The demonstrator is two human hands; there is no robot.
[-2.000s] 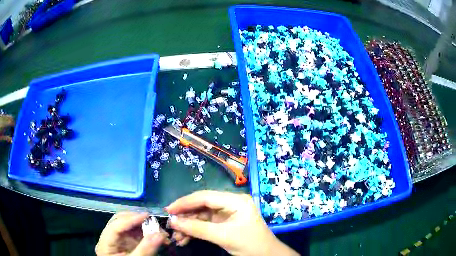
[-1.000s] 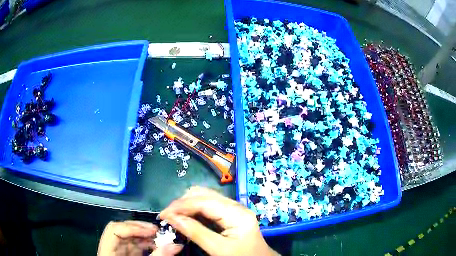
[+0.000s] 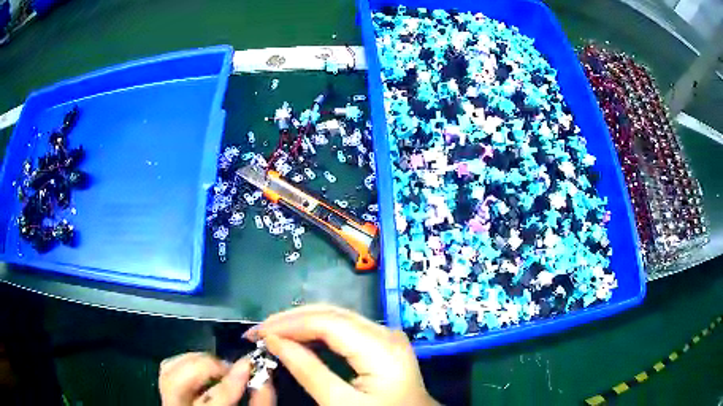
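A small white and metallic assembly is held between both hands, below the bench's near edge. My left hand grips it from the left with thumb and fingers. My right hand has its thumb and fingertips on the top of the piece. The fingers hide part of the piece, and both hands are cut off by the bottom edge. An orange-and-black utility knife lies on the bench behind the hands, its blade pointing to the upper left.
A blue tray with black wired units is at left. A large blue bin full of turquoise, white and black crosses is at right. Clear plates are scattered around the knife. A blister tray is at far right.
The view has shifted, so the bins and knife sit a little higher in the picture. The fingers have moved slightly around the piece, which shows more metallic parts than before.
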